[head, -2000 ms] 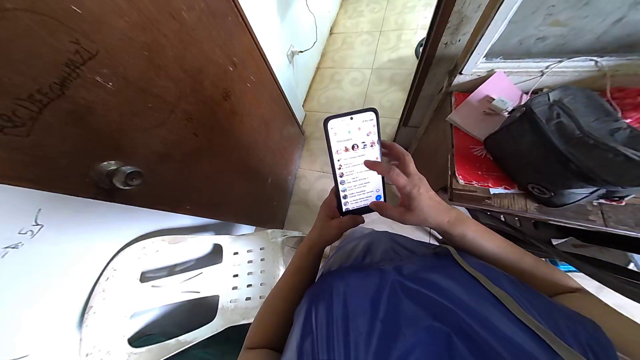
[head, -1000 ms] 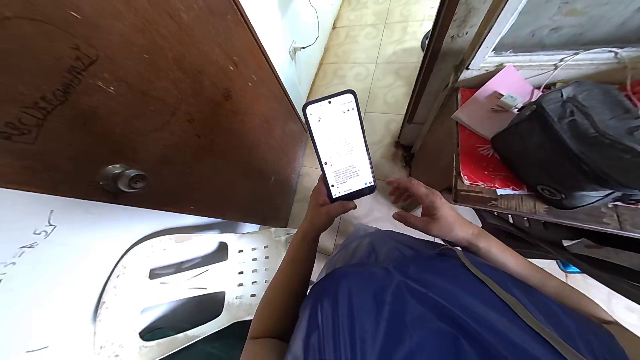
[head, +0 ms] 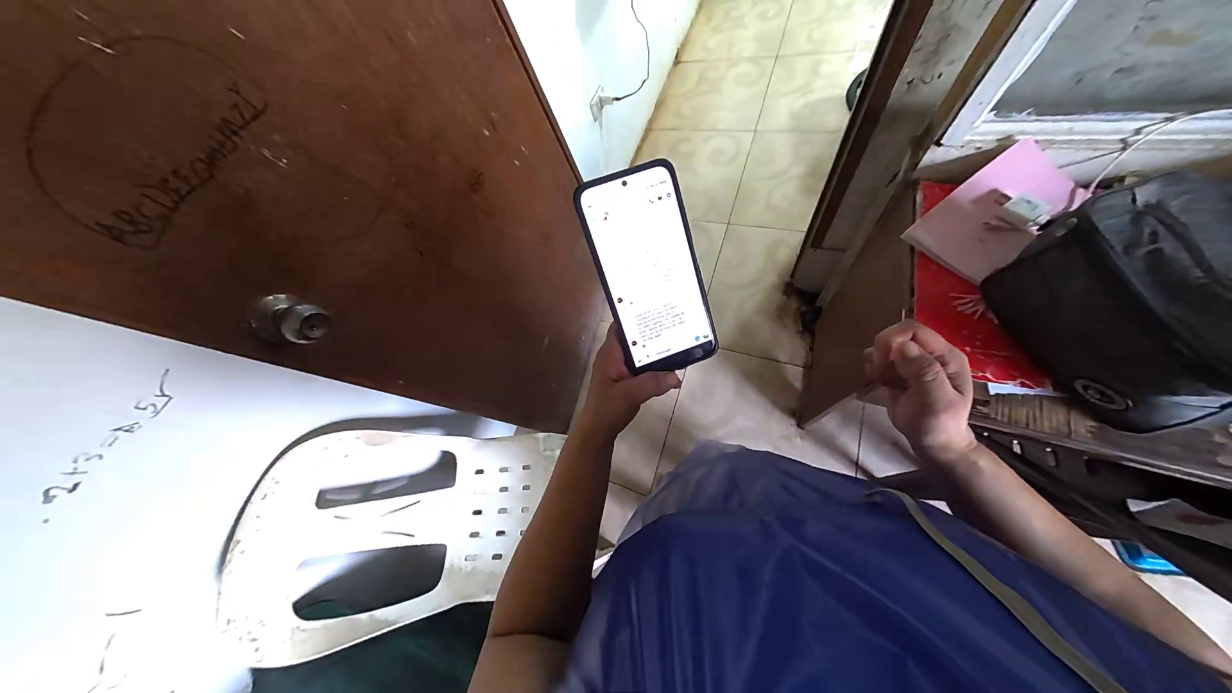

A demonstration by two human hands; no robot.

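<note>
A smartphone in a dark case [head: 647, 268] stands upright near the middle of the head view, its bright screen showing a page of small text. My left hand [head: 624, 383] is shut on its lower end, with the thumb across the bottom edge. Off to the right, my right hand [head: 922, 385] is apart from the phone, with its fingers curled in; nothing is visible in it. It is nearest to the wooden table with the red cover. Blue fabric [head: 808, 587] covers my lap below both hands.
A brown wooden door [head: 385, 192] with a round knob [head: 291, 320] is at the left. Below it stands a white plastic chair [head: 279, 539]. At the right, a table [head: 1068, 423] bears a black bag [head: 1116, 298], a pink folder [head: 991, 207] and a white plug adapter [head: 1022, 212].
My right hand was at the phone's screen two seconds ago; it has moved away to the right, and its fingers have curled in. The screen has changed from a list to a page of text.
</note>
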